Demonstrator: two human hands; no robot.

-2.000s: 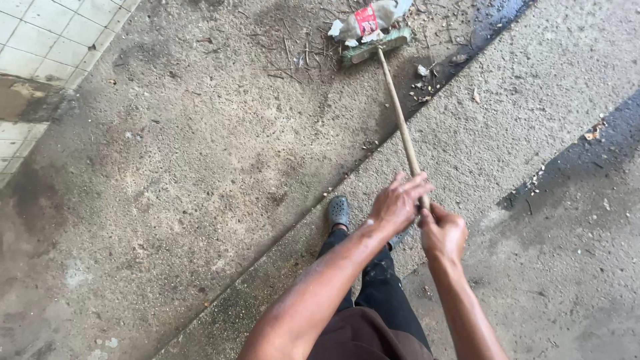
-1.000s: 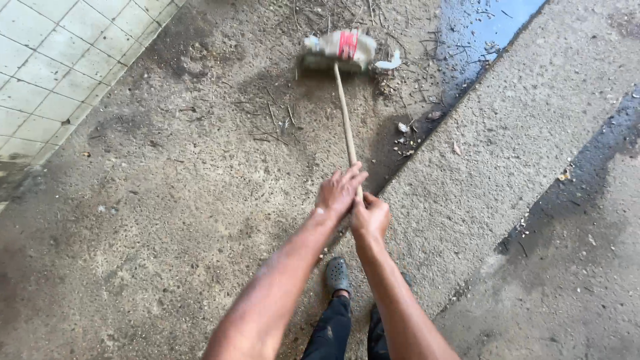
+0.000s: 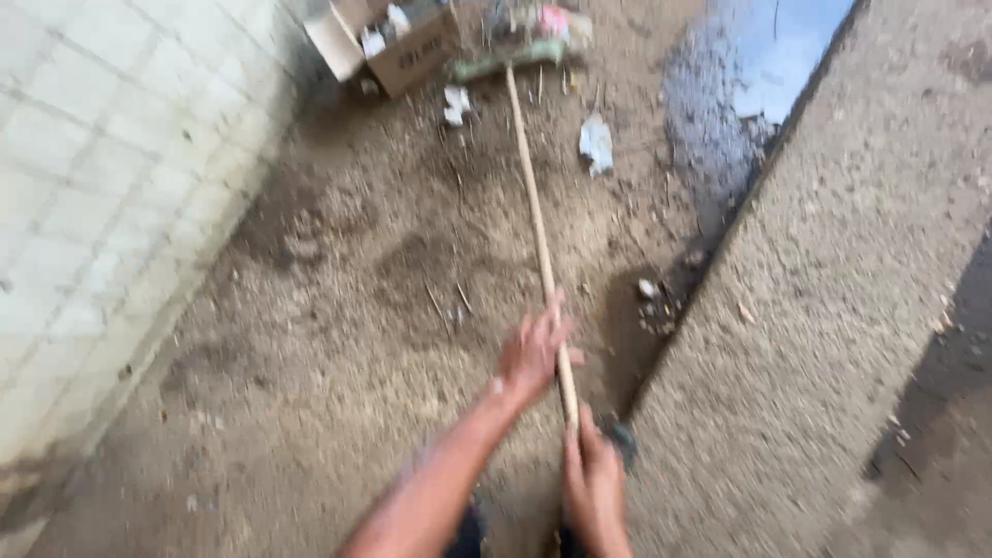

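Observation:
A long wooden handle [image 3: 533, 194] runs from my hands up to a green broom or brush head [image 3: 508, 62] at the top of the head view. My left hand [image 3: 536, 353] wraps around the handle at its middle, slightly blurred. Nearer to me, my right hand [image 3: 593, 473] grips the handle's lower part. Crumpled plastic litter [image 3: 570, 23] with a pink-red patch lies against the far side of the head, blurred. Whether the head has bristles cannot be made out.
An open cardboard box [image 3: 415, 58] stands at the foot of the tiled wall [image 3: 132, 155]. White scraps [image 3: 596, 145] and twigs lie on the dirty floor. A puddle [image 3: 721, 101] borders the raised concrete strip [image 3: 821, 271] on the right.
The view has shifted forward and left, bringing the cardboard box into sight. My hands have moved farther apart on the handle. The litter has moved away from a white scrap, now behind on the floor.

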